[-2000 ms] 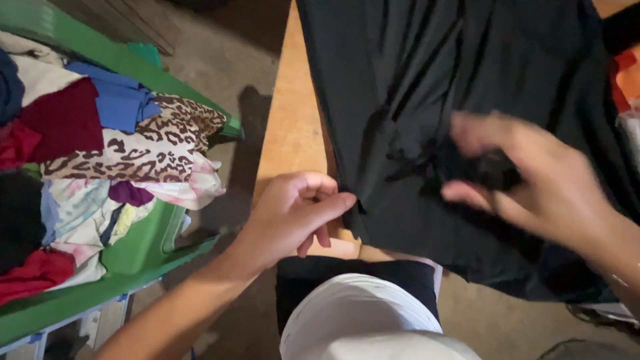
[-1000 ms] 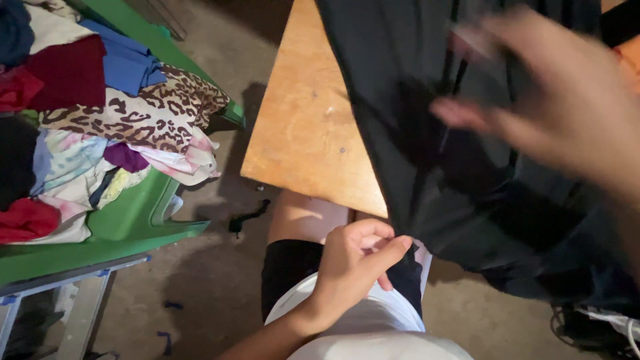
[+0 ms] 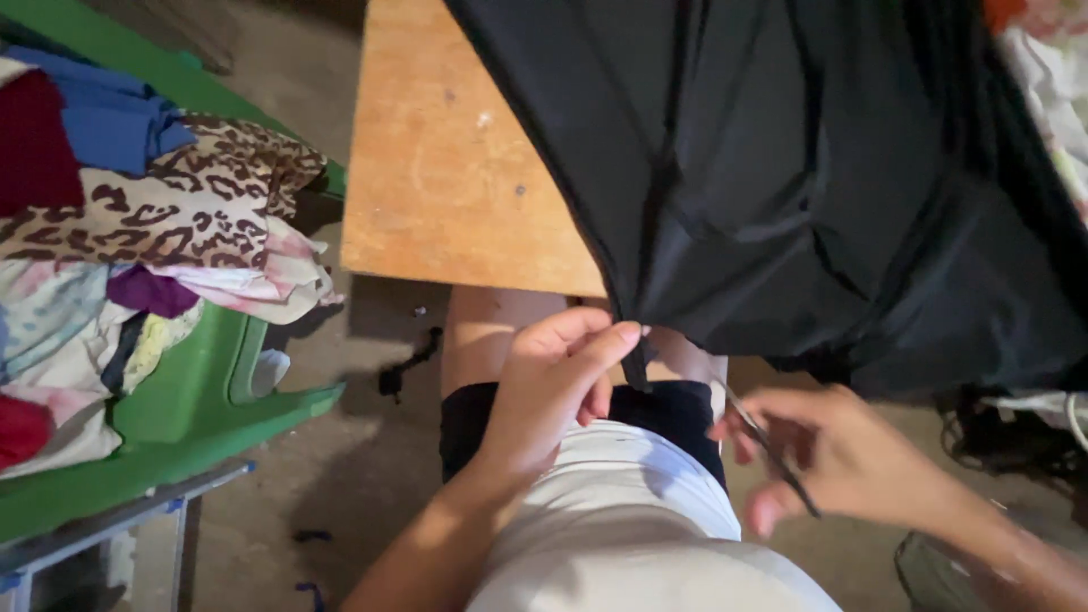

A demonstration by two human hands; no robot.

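Observation:
A large black cloth (image 3: 765,187) lies bunched over the wooden table (image 3: 459,161) and hangs past its near edge. My left hand (image 3: 569,365) pinches a narrow corner of this cloth between thumb and fingertips, just off the table's edge, and a short black end dangles below the pinch. To the right, below the cloth's lower edge, my right hand (image 3: 816,450) holds what look like small metal scissors or thread snips (image 3: 769,446), pointing up and left toward the pinched corner without touching it. Blur hides the tool's exact shape.
On the left stands a green plastic chair (image 3: 195,382) heaped with clothes, among them a leopard-print cloth (image 3: 153,212). A metal frame (image 3: 127,527) is below it. Dark scraps (image 3: 412,361) lie on the floor. Dark cords (image 3: 994,442) and a pale patterned cloth (image 3: 1054,93) are at the right.
My right hand has moved from over the black cloth to below its lower edge, where the metal tool now shows in it. My left hand still pinches the cloth.

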